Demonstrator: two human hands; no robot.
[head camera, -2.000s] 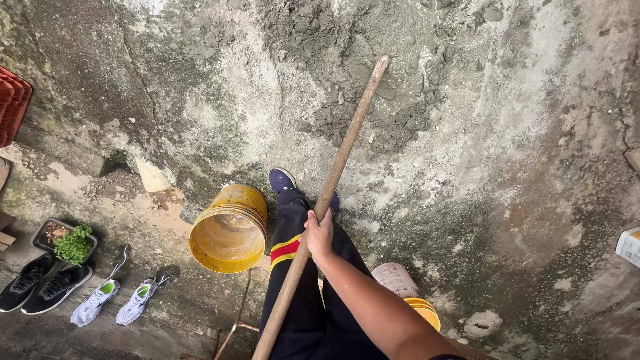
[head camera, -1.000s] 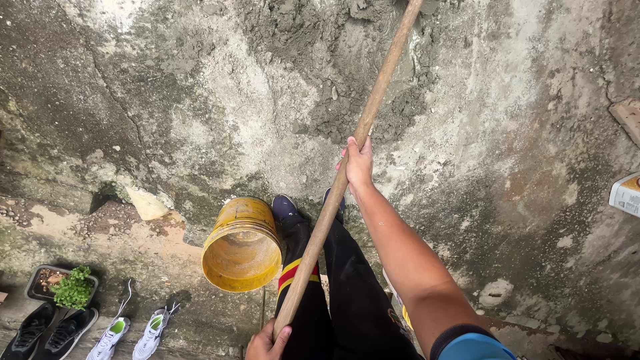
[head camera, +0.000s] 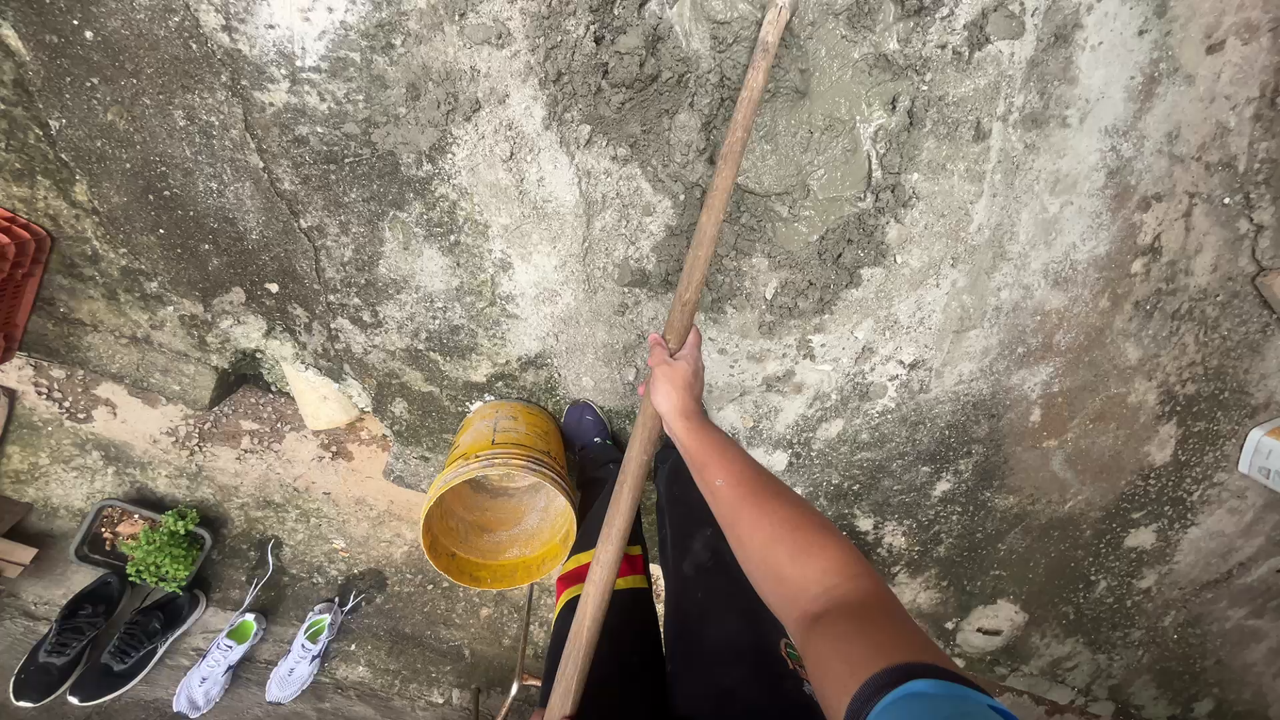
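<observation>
A long wooden handle (head camera: 625, 485) runs slantwise from the bottom edge up to the top of the view. My right hand (head camera: 675, 385) is closed around its middle, thumb side up. Only a sliver of my left hand (head camera: 541, 714) shows at the bottom edge, against the handle's lower part. The handle's upper end reaches over wet grey mortar (head camera: 820, 150) spread on the concrete ground; any tool head on it is out of view.
A yellow plastic bucket (head camera: 500, 530) lies beside my shoe (head camera: 586, 425). At lower left are black shoes (head camera: 140, 650), white sneakers (head camera: 220, 665) and a potted plant (head camera: 163, 550). A red plastic crate (head camera: 18, 280) is at the left edge, a white container (head camera: 1262, 453) at the right.
Two seconds ago only my right hand showed on the handle; one second ago my left hand came into view low on it. Since then the handle has moved down and my left hand has nearly left view.
</observation>
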